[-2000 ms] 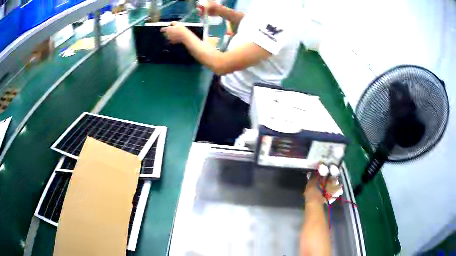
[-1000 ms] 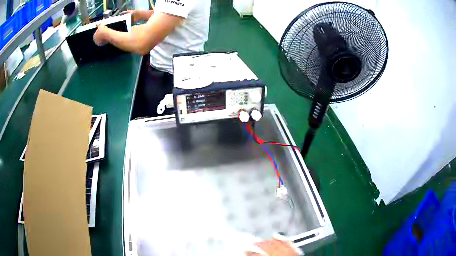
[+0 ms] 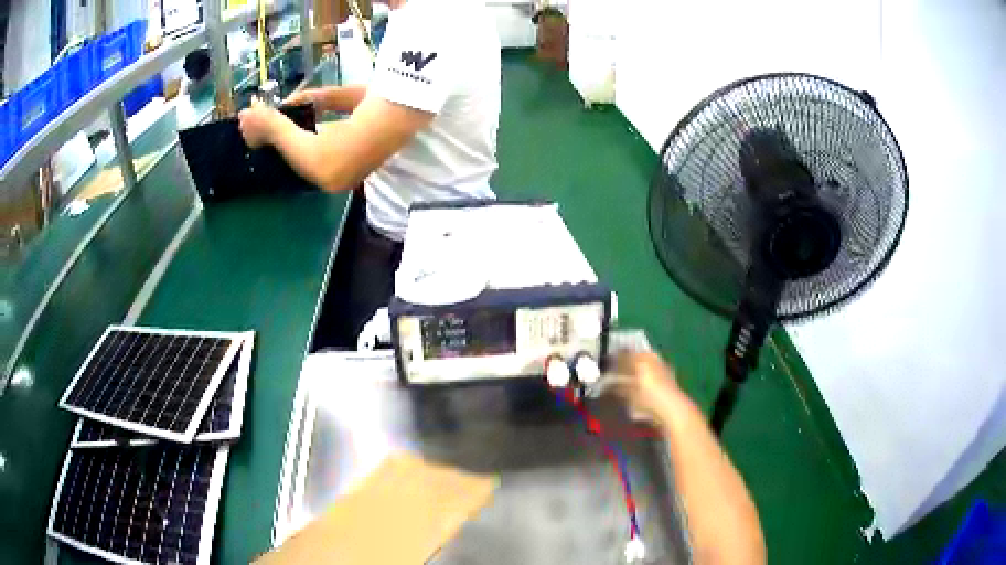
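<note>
A brown cardboard sheet (image 3: 381, 519) lies over or just above the lower left of the silver-framed grey test station top (image 3: 530, 441). The bench meter (image 3: 502, 259) stands at its far edge with lit digits. Red and blue test leads (image 3: 605, 447) hang from its front, ending in a small white end piece (image 3: 634, 547). My right hand (image 3: 640, 386) is beside the meter's right front corner, blurred; what its fingers touch cannot be told. My left hand is not in view.
Several solar panels (image 3: 138, 497) lie overlapping on the green bench (image 3: 276, 259) at left. A co-worker (image 3: 436, 110) in a white T-shirt handles a black-backed panel (image 3: 237, 166). A pedestal fan (image 3: 789, 210) stands right. Blue bins (image 3: 66, 83) are at upper left.
The cardboard sheet has moved right from over the panels to the test station top, uncovering the panels. My right hand has gone from the near edge to beside the meter.
</note>
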